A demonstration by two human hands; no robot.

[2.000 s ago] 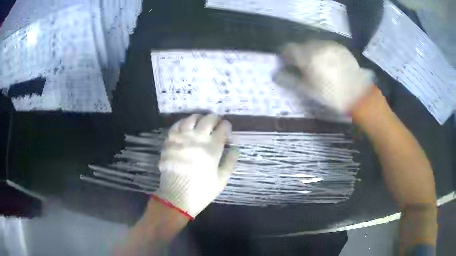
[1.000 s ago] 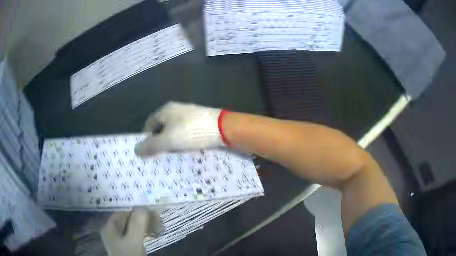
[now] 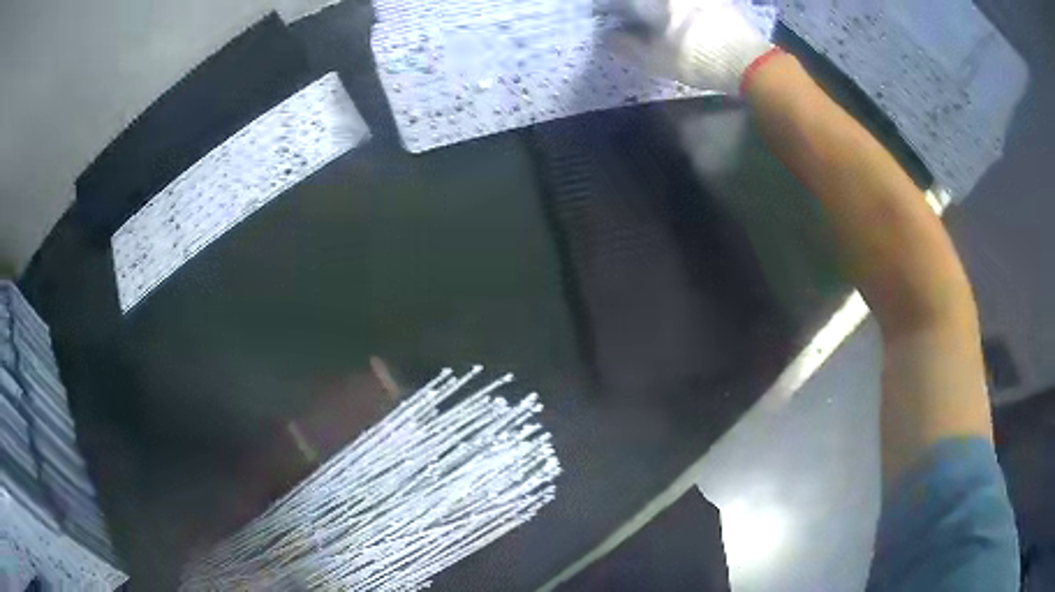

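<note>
My right hand (image 3: 694, 41), in a white knit glove with a red cuff, is at the top edge of the view. Its blurred fingers are on the right part of a white circuit board panel (image 3: 498, 87) that lies over the far stack. The fingertips do not show clearly. My left hand is not in view. A loose heap of thin silvery break-off strips (image 3: 428, 486) lies at the lower middle, fanned towards the upper right. A reddish-brown block (image 3: 347, 405) with pale cross lines lies just beyond it, partly covered by the strips.
A narrow stack of white boards (image 3: 237, 185) lies at the upper left. More overlapping boards (image 3: 35, 405) stand at the left edge. Greyish-white sheets (image 3: 914, 81) are at the upper right. A black ribbed mat (image 3: 636, 243) lies right of the middle. The bench's pale edge (image 3: 821, 347) curves along the right.
The panel in front of me is gone from over the strips, and a panel now covers the far stack. My right hand has moved up and right to it. My left hand has left the view.
</note>
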